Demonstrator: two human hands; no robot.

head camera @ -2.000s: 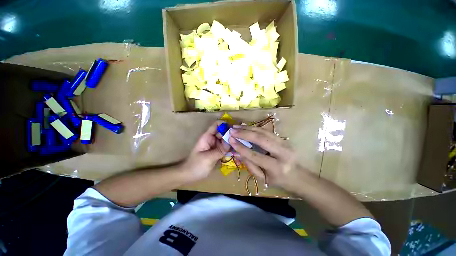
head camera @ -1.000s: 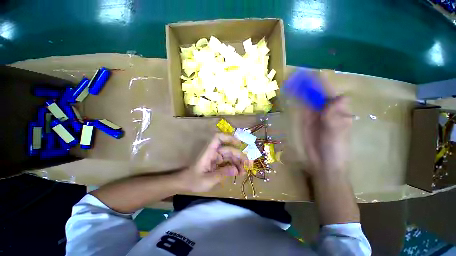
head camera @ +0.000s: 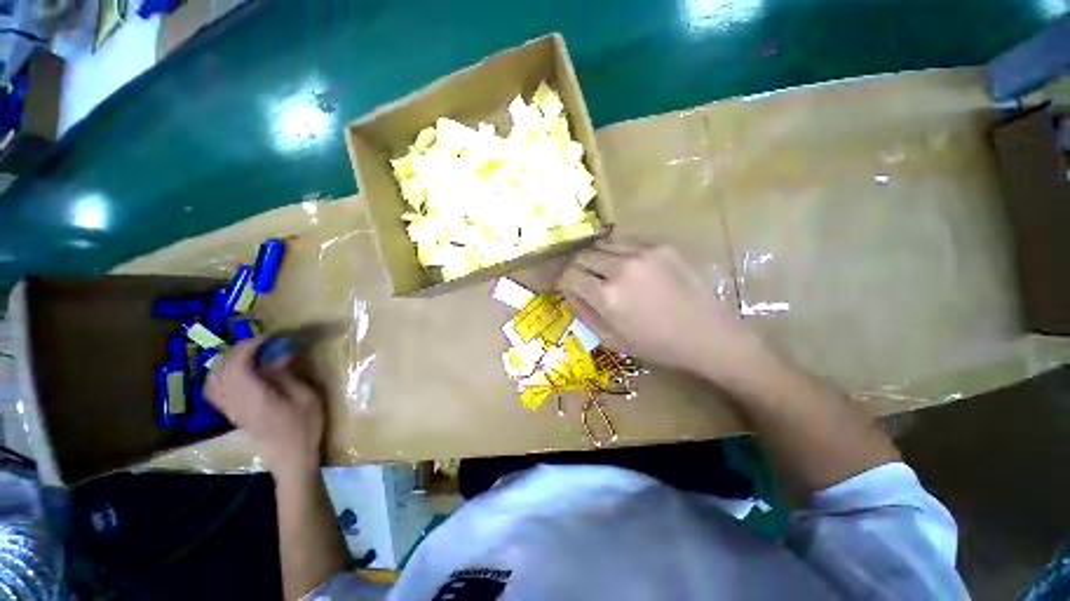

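Note:
My left hand (head camera: 268, 397) is at the cell box (head camera: 88, 352) on the left, its fingers over the blue battery cells (head camera: 176, 397); a blurred dark-blue cell shows at its fingertips. Several cells carry pale strips. My right hand (head camera: 640, 303) is over the right edge of a small heap of yellow-orange protection boards (head camera: 543, 317) with white pieces and brown lead wires, just below the pad box (head camera: 387, 241). Its fingertips are bent down and partly hidden, so what they touch cannot be told. The pad box is heaped with pale-yellow adhesive pads (head camera: 499, 188).
The bench (head camera: 821, 270) is covered in brown paper with shiny tape. A cardboard box (head camera: 1038, 217) stands at the far right. The green surface (head camera: 211, 153) lies beyond the bench. A white case (head camera: 373, 511) is under the bench.
My left hand has moved from the board heap to the cells at left. My right hand has come back from the right, where it held a blue cell, to the heap. The view has turned.

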